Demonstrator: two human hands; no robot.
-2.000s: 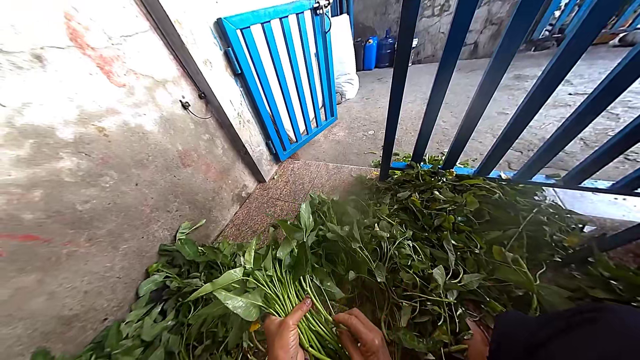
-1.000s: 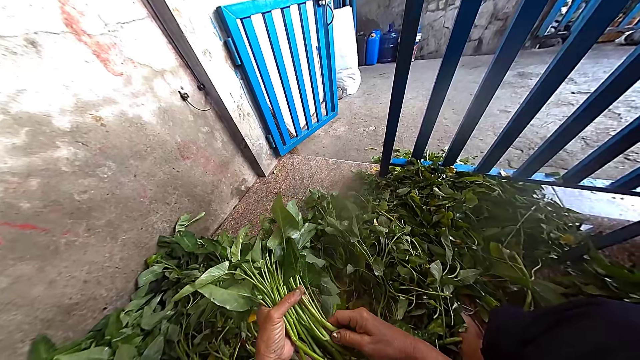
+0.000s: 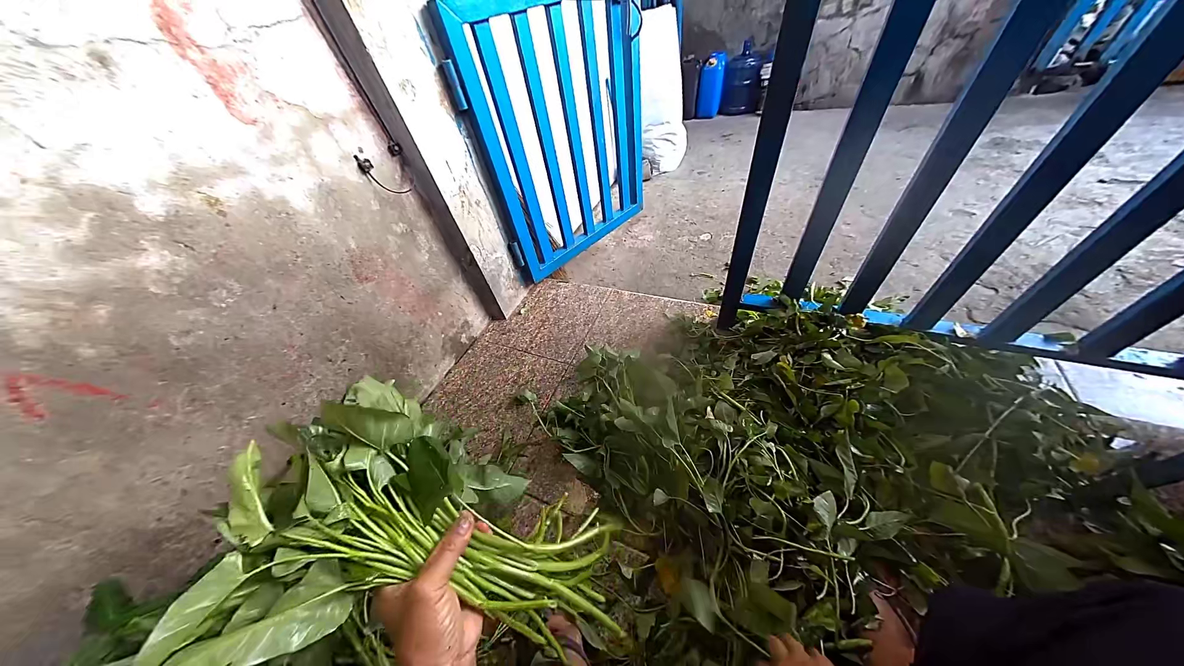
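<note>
My left hand (image 3: 433, 601) is closed around a bundle of green leafy stems (image 3: 499, 564) at the lower left, thumb on top; the cut ends point right and the broad leaves spread left. My right hand (image 3: 794, 651) shows only in part at the bottom edge, beside the large heap of leafy greens (image 3: 768, 462) on the right; whether it holds anything is hidden. More greens lie under and left of the bundle.
A stained concrete wall (image 3: 231, 277) stands at the left, with a blue metal gate (image 3: 555, 139) beyond it. Blue metal railings (image 3: 888, 166) border the heap. Speckled floor tiles (image 3: 518, 361) show between the greens. Behind are a white sack (image 3: 660, 92) and blue containers (image 3: 740, 83).
My left hand has moved left with the bundle, whose stems now lie more level. My right hand has left the stems and moved right, to the bottom edge. More floor tile shows between the greens.
</note>
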